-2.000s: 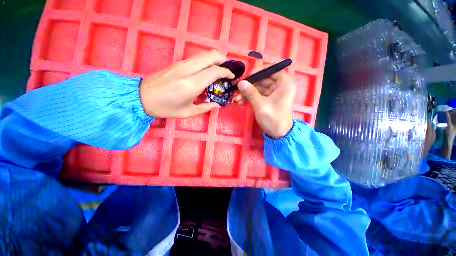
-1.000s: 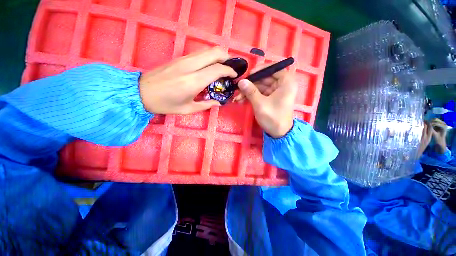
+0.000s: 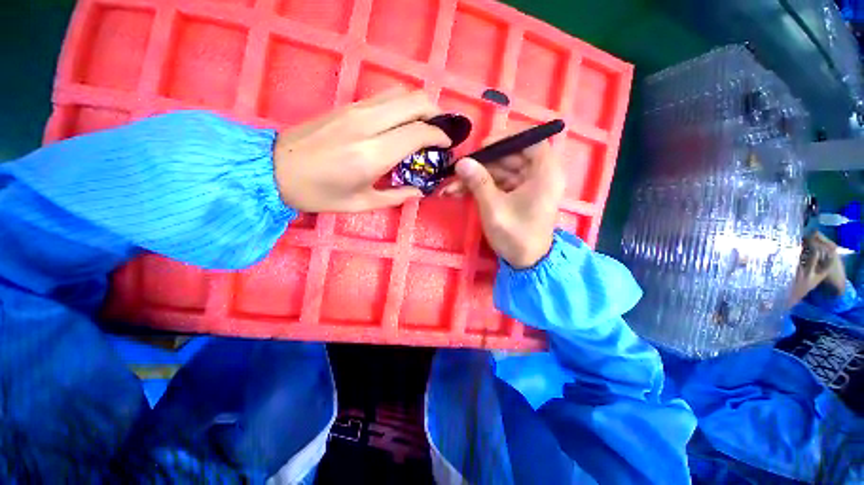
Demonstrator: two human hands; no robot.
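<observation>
My left hand holds a small round watch body, its open side up with yellow, white and shiny parts showing. A glossy black disc sits by the fingers of the same hand, just above the body. My right hand holds a slim black tool, likely tweezers, like a pen. Its tip is at the right side of the body; the exact contact is too small to tell. Both hands are over a red foam tray with square pockets.
A small black piece lies on the foam above the tool. A tall stack of clear blister trays stands to the right. Beyond it are another person's hands and blue sleeve. A green surface shows at the upper left.
The body's open face and the tool have tilted slightly. The hands keep their hold and have barely moved. The other person's hands at the right edge have shifted.
</observation>
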